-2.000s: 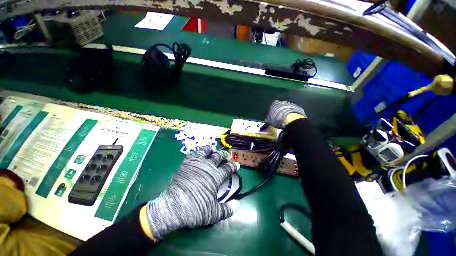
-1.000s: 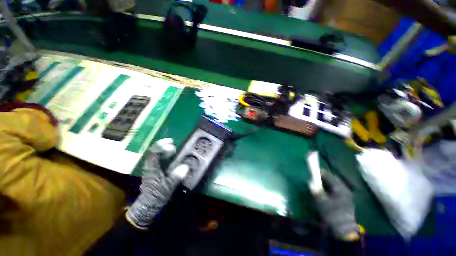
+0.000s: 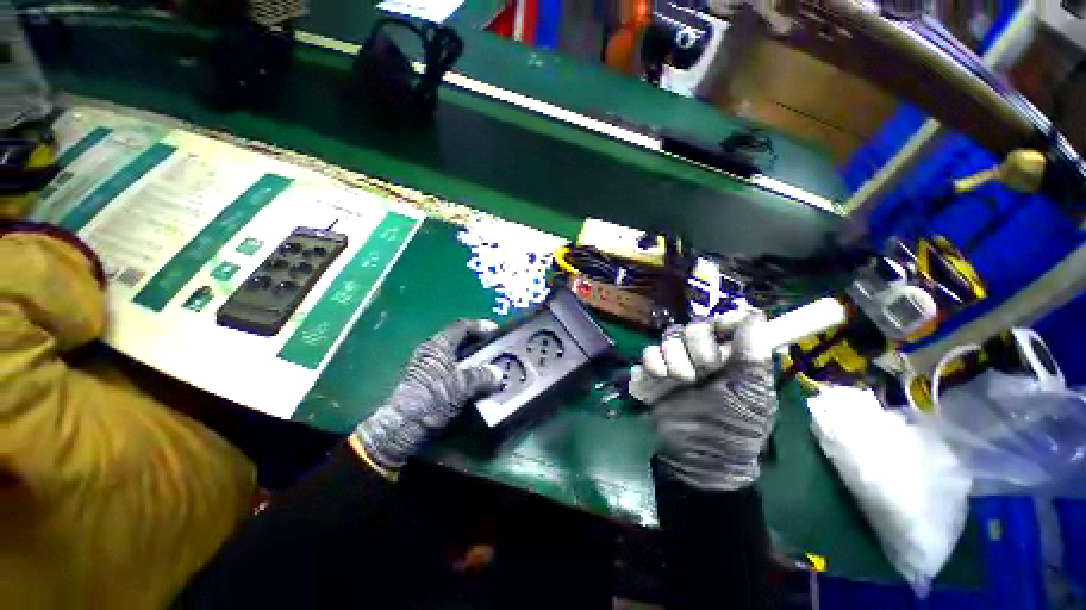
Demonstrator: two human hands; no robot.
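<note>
My gloved left hand [image 3: 431, 387] grips the near-left end of a black power socket unit [image 3: 550, 348] with a grey face and two visible round outlets. The unit is tilted over the front of the green bench. My gloved right hand [image 3: 712, 399] is closed in a fist around a thick white stick-like handle [image 3: 807, 324], just right of the unit. The handle points up and right. A dark part shows at the left of the fist; what it is I cannot tell.
Tiny white pieces [image 3: 506, 265] lie loose behind the unit. A brown power strip [image 3: 619, 303] is at the back. A printed sheet [image 3: 256, 280] lies left, beside a person's yellow sleeve [image 3: 113, 417]. A bulging white bag [image 3: 896, 483] and a yellow-black cluster [image 3: 941, 280] are at the right.
Since the earliest frame, my left hand has moved to the unit's end, showing its outlets. My right hand has left the back items, gripped the white handle and raised it beside the unit.
</note>
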